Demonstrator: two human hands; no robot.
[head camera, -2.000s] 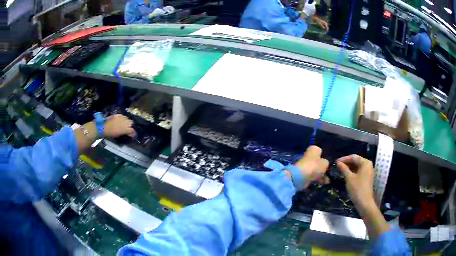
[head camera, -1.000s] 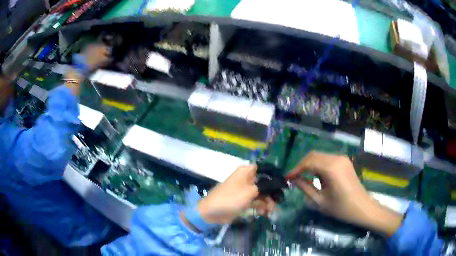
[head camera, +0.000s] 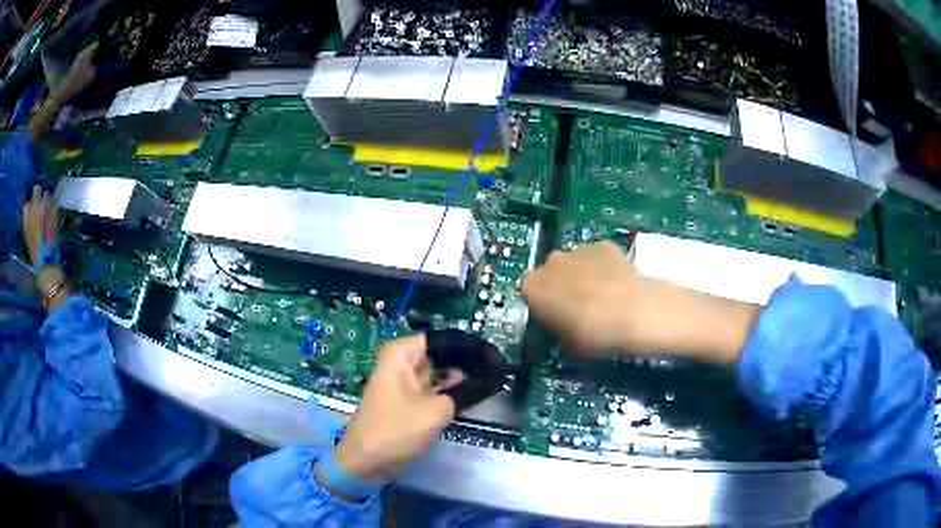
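Observation:
Large green circuit boards (head camera: 609, 175) lie side by side. My left hand (head camera: 397, 407) is over the front part of the middle board, with black coverings on its fingers and a light blue wrist band; its fingers are curled, and whether they hold a part cannot be told. My right hand (head camera: 583, 294) is slightly blurred, knuckles up, over the gap between two boards, left of the right board's long silver heatsink (head camera: 758, 268). Its fingertips are hidden. Small pale round-topped parts (head camera: 487, 278) stand on the middle board between the hands.
A long silver heatsink (head camera: 330, 229) and a finned one with a yellow base (head camera: 413, 108) stand on the middle board. Black parts bins (head camera: 588, 46) are behind. A blue cord (head camera: 444, 222) crosses the view. Another person's hand (head camera: 41, 227) is at left. A metal rail (head camera: 578, 485) runs in front.
The view has tilted down from the bins to the boards. Both my hands have moved from the bins to over the boards. My right hand has turned knuckles up.

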